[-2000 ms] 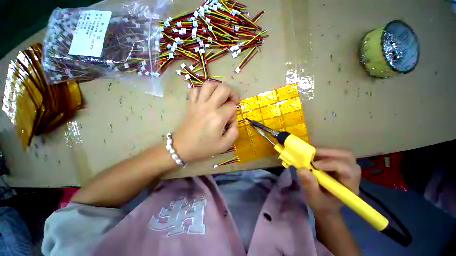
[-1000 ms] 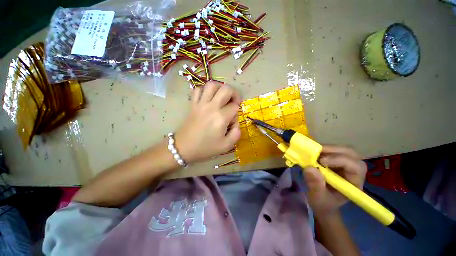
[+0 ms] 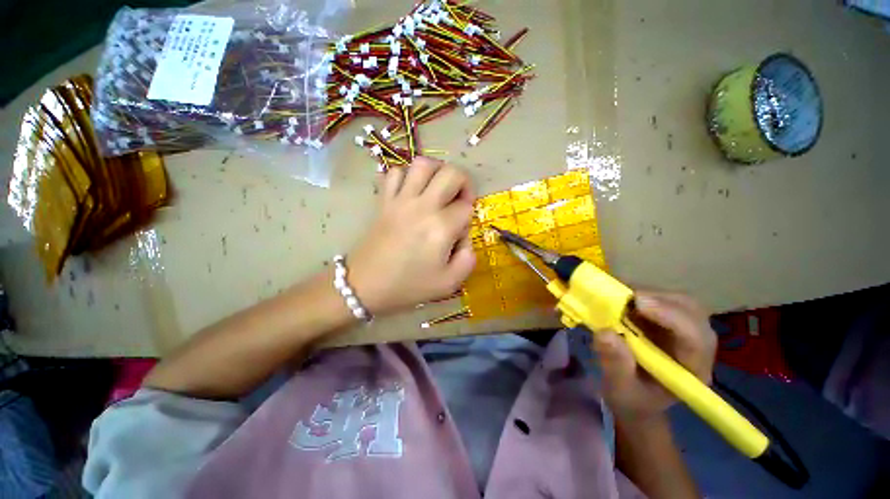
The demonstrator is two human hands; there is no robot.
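Note:
The board panel (image 3: 537,239), a shiny amber grid, lies flat on the bench near the front edge. My right hand (image 3: 654,351) holds the yellow soldering iron (image 3: 673,375), its dark tip on or just above the panel's upper left part. My left hand (image 3: 415,234) rests at the panel's left edge with fingers bent. The fingertips are partly hidden, so I cannot tell whether they grip a lead. A connector lead (image 3: 446,319) sticks out from the panel's lower left edge, below my left hand.
A heap of connector leads (image 3: 429,58) lies at the back centre, beside a clear bag of leads (image 3: 244,73). Stacked amber panels (image 3: 88,180) stand at the left. A round yellowish tin (image 3: 737,115) stands at the back right. The iron's black cord hangs at the lower right.
The view has shifted slightly. The iron's tip has moved a little to the right on the panel. My left hand stays at the panel's left edge.

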